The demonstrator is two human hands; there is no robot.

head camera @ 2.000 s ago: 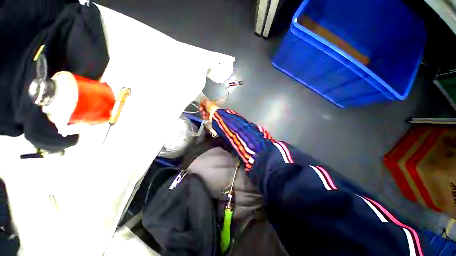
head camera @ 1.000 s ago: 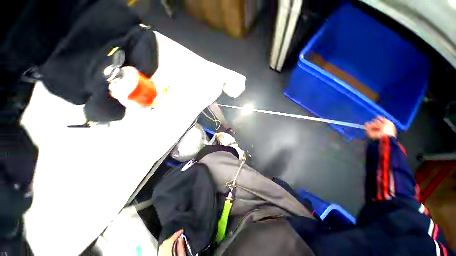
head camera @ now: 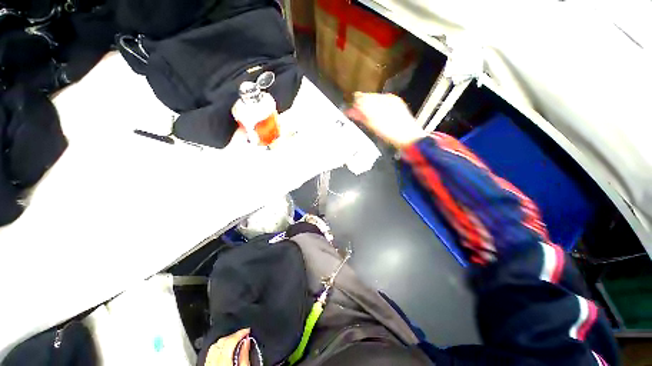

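A black bag (head camera: 257, 282) lies on my lap. My left hand (head camera: 230, 350) is at its lower end, cut off by the bottom edge, with a pale-edged dark part of the bag between its fingers. My right hand (head camera: 379, 118) is blurred, reaching forward past the table corner above the floor; whether it holds anything cannot be told. Lime-green-handled snips (head camera: 307, 332) lie on my lap beside the bag, on a cord. Thin pale strands (head camera: 323, 191) hang below the table corner.
The white-covered table (head camera: 143, 214) bears black bags (head camera: 221, 61), a bottle with a red-orange label (head camera: 257, 121) and a dark pen-like stick (head camera: 154, 136). A blue bin (head camera: 529, 171) is behind my right arm. A cardboard box (head camera: 357, 50) stands beyond the table, and another white-covered surface (head camera: 572, 93) at the right.
My right hand has swung from the right, where it held a long pale strand, forward and left to the table corner. My left hand has stayed at the bag. The view has turned.
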